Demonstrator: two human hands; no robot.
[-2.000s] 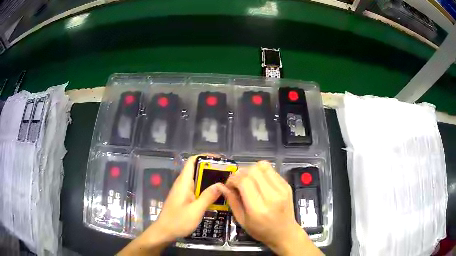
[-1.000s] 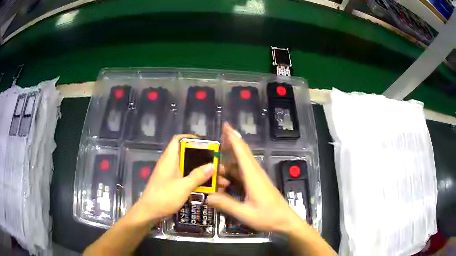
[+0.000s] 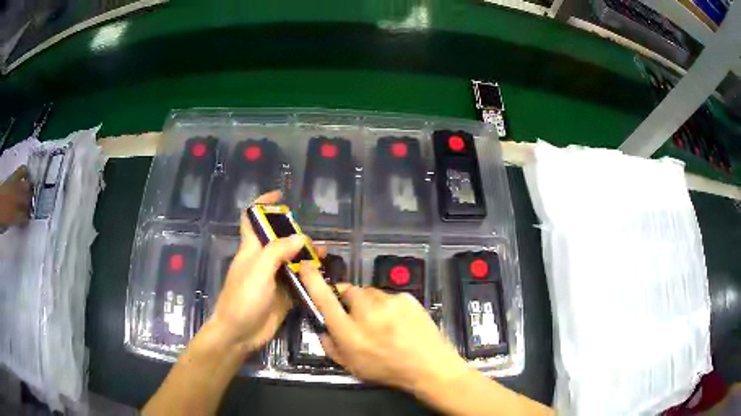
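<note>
A keypad phone (image 3: 280, 226) with a yellow border around its dark screen is held tilted over the tray. My left hand (image 3: 258, 280) grips its upper part, thumb at the screen. My right hand (image 3: 378, 329) holds its lower end, fingers along its side; the keypad is mostly hidden. The clear blister tray (image 3: 505, 313) holds black back-side-up units in two rows. One unit (image 3: 459, 177) at the upper right and one (image 3: 479, 305) at the lower right look sharp; several others look dull under plastic. My hands hide part of the lower row.
White sheets (image 3: 621, 276) are stacked right of the tray. Another stack (image 3: 61, 276) lies left, with a thin dark frame (image 3: 50, 183) on it and another person's hand (image 3: 12, 199) beside it. A bare board with screen (image 3: 490, 106) lies on the green belt (image 3: 325, 77).
The phone has turned from upright to tilted, top toward the left. My right hand has closed on its lower end. The board on the belt has moved right. Another person's hand has appeared at left.
</note>
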